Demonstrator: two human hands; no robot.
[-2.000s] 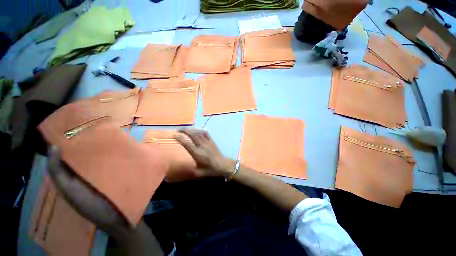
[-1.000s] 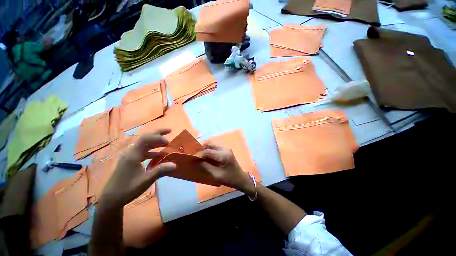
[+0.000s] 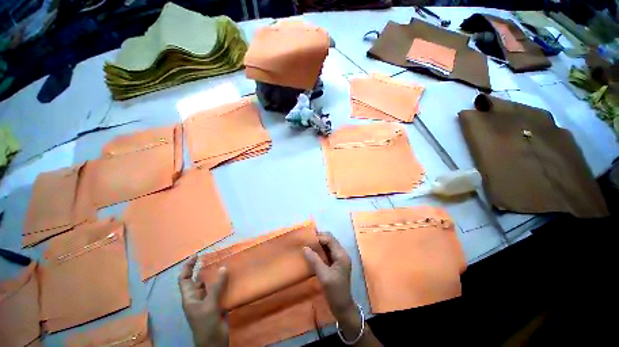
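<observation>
An orange pocket panel (image 3: 271, 268) is held folded between my two hands, low in front of me. My left hand (image 3: 205, 298) grips its left edge and my right hand (image 3: 332, 274) grips its right edge, thumbs on top. Another plain orange panel (image 3: 271, 324) lies beneath it at the table's front edge. Zipper pockets lie to the right (image 3: 407, 268) and above it (image 3: 373, 166). Whether the held panel has a zipper is hidden.
Orange panel stacks (image 3: 227, 135) stand at left. A dark rounded object (image 3: 275, 97) carries orange pieces, beside a crumpled rag (image 3: 307, 116). A glue bottle (image 3: 456, 183) lies over a steel ruler (image 3: 438, 146). Brown bag body (image 3: 529, 162) is right, yellow-green stack (image 3: 173, 54) back left.
The view has swung right. The folded panel, earlier raised between my hands, is now lower and spread flatter. My left hand has closed on its left edge.
</observation>
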